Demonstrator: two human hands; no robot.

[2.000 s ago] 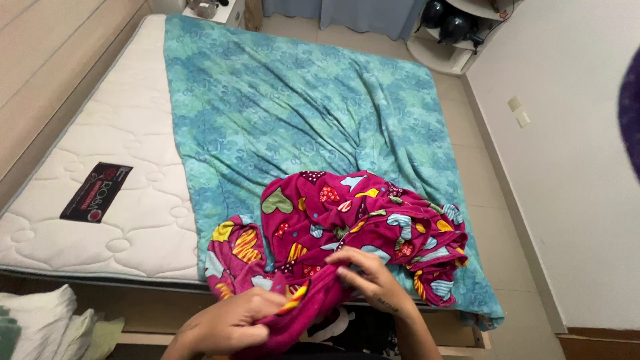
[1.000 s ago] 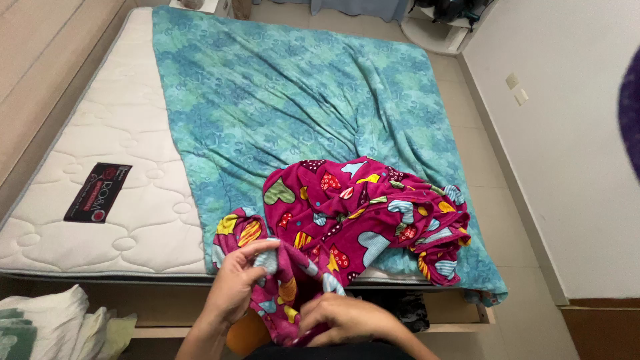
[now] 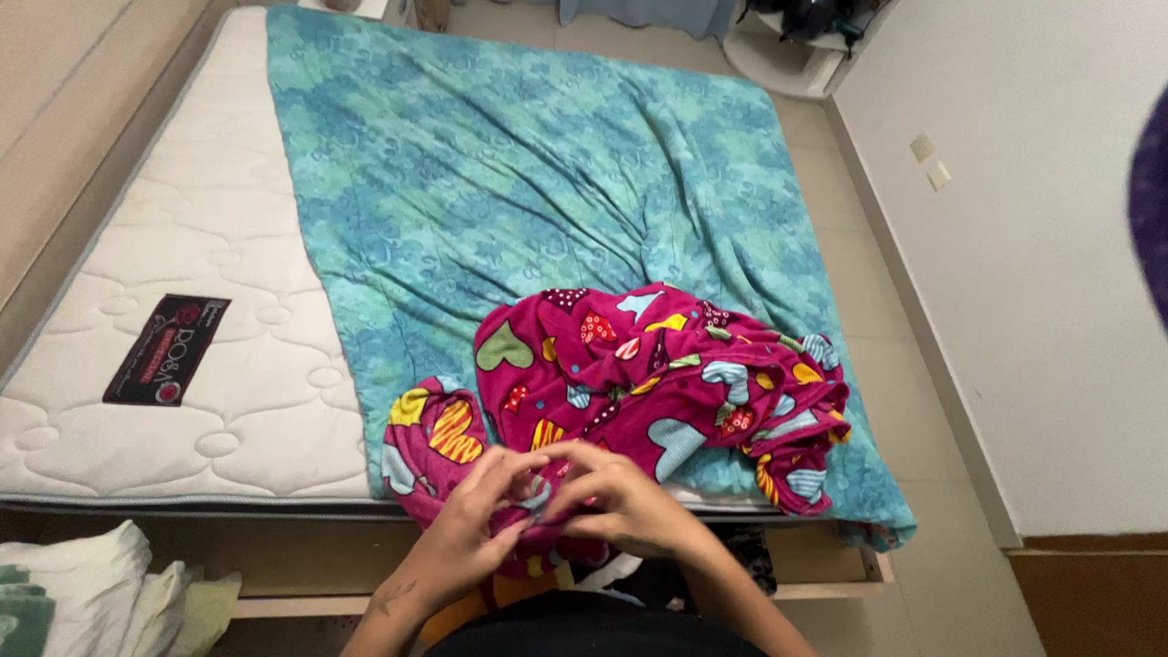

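A magenta blanket with multicoloured hearts (image 3: 630, 365) lies bunched near the foot of the bed, on top of a turquoise patterned cover (image 3: 547, 173). Part of it hangs over the mattress edge towards me. My left hand (image 3: 484, 502) and my right hand (image 3: 607, 502) are close together at this near part, fingers bent and pinching a small piece of the fabric between them. The fingers partly hide what they pinch.
The white quilted mattress (image 3: 182, 228) shows at the left, with a dark label. Below its near edge is an open wooden drawer (image 3: 310, 557) with dark items inside. Pale folded cloths (image 3: 82, 584) are at the lower left. A white wall (image 3: 1031, 255) stands at the right.
My hands have come closer together; a second ago they were further apart on the blanket's near part. The bunched blanket on the bed has stayed in about the same place.
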